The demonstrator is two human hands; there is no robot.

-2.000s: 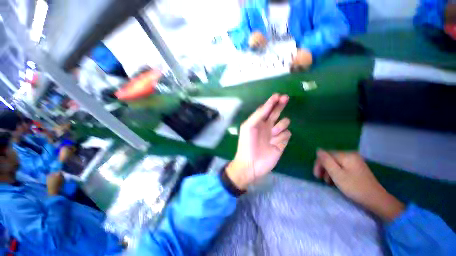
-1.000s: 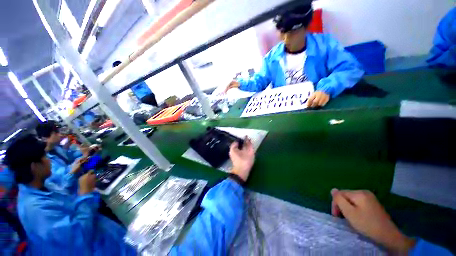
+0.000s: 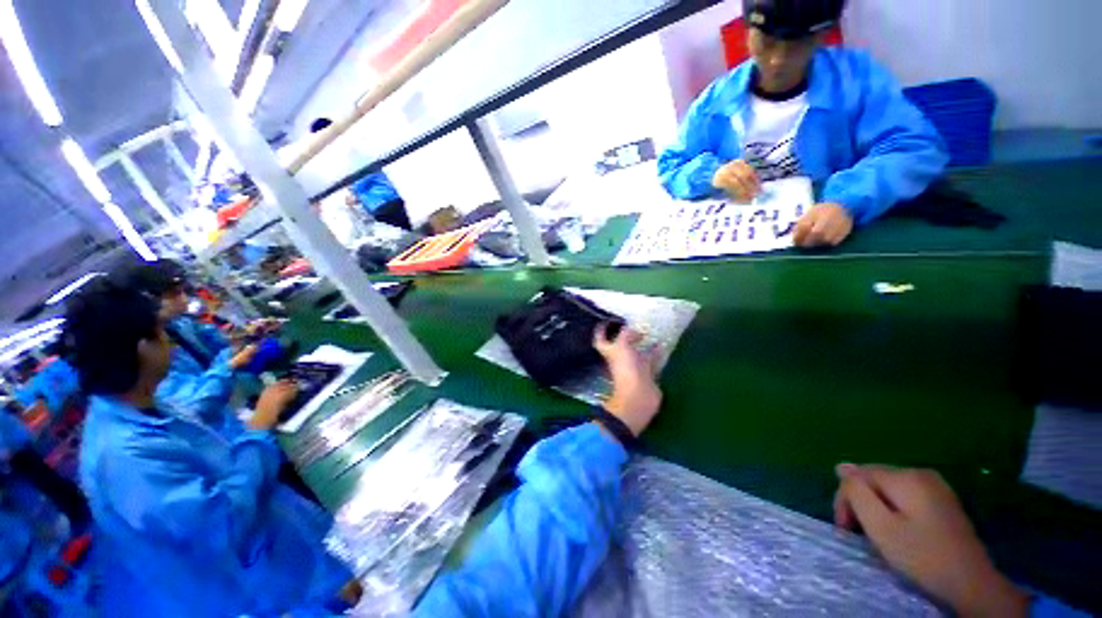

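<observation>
A black housing (image 3: 554,337) lies on a bubble wrap sheet (image 3: 676,316) on the green bench, ahead of me and a little left. My left hand (image 3: 632,377) reaches to its right edge, fingers curled at the corner; the fingertips are partly hidden, but they appear to grip it. My right hand (image 3: 909,524) hangs at the lower right above the near bubble wrap (image 3: 725,543), fingers loosely curled, holding nothing that I can see.
Another dark panel (image 3: 1063,347) lies on wrap at the right edge. A person opposite handles a white sheet (image 3: 721,227) with rows of black parts. Clear plastic bags (image 3: 417,489) lie at left, near other workers. A metal post (image 3: 317,238) rises from the bench. An orange-red tray (image 3: 438,249) stands behind.
The view has swung left and steadied. My left hand has gone from raised and empty to the housing's edge. The right hand has stayed low at the right.
</observation>
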